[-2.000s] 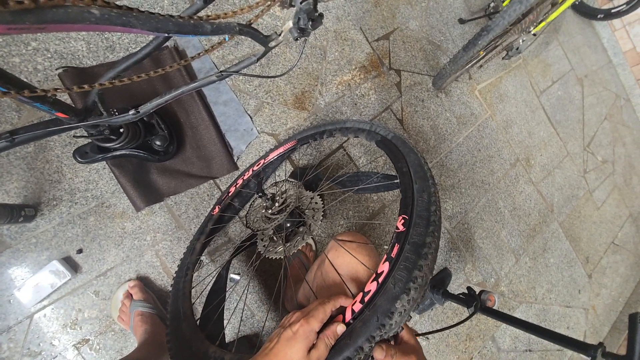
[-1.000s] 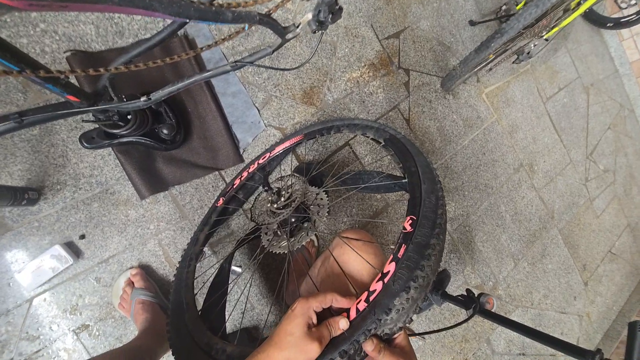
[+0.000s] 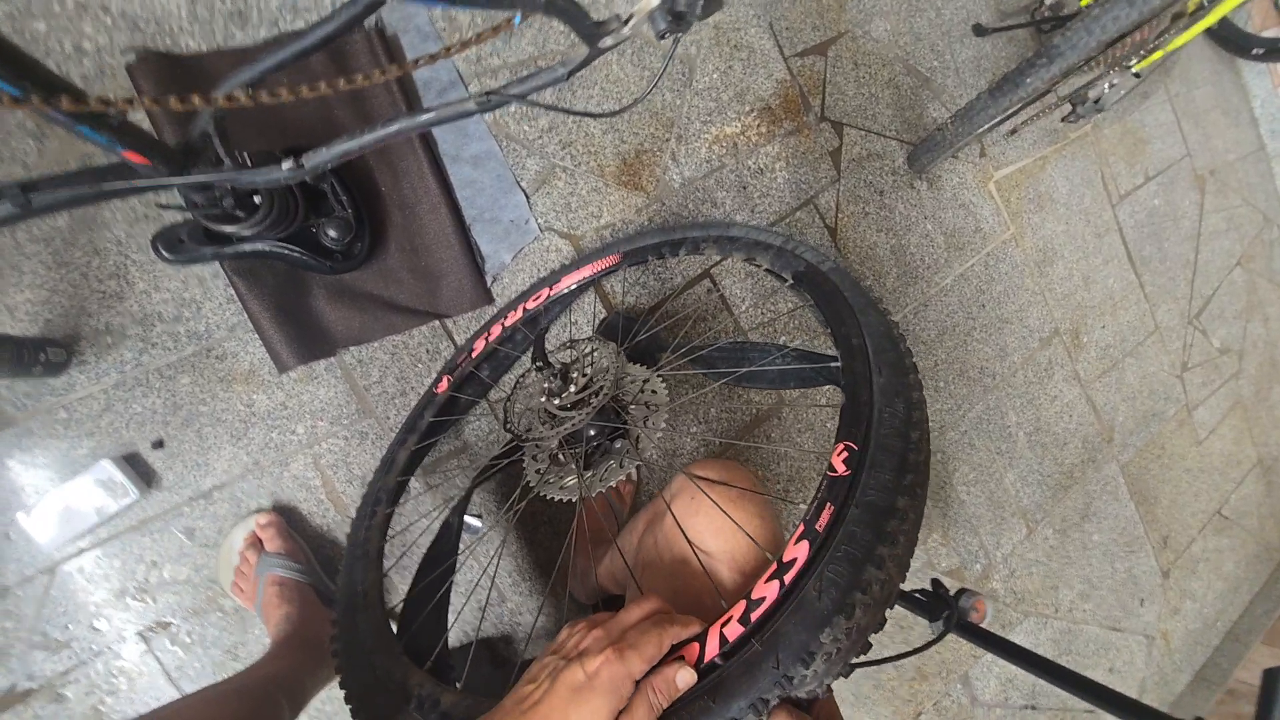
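Note:
A bicycle rear wheel (image 3: 868, 400) with a knobby black tire, red-lettered rim, disc rotor and cassette (image 3: 640, 400) leans over my bent leg. My left hand (image 3: 610, 655) grips its rim at the lower edge, thumb on the red lettering, fingers toward the spokes. Of my right hand (image 3: 805, 708), only a small part shows at the bottom edge, under the tire; its fingers are hidden. Seen through the spokes, a black inner tube (image 3: 760, 364) lies behind the wheel.
An upturned bicycle frame (image 3: 400, 125) with a rusty chain stands upper left, its saddle (image 3: 270, 250) on a dark cloth (image 3: 420, 240). Another bicycle's tire (image 3: 1040, 80) is upper right. A floor pump (image 3: 1040, 655) lies lower right; a small clear box (image 3: 80, 510) is left.
The right hand, more visible at the tire's lower edge before, is now mostly out of view. The left hand stays at the lower rim.

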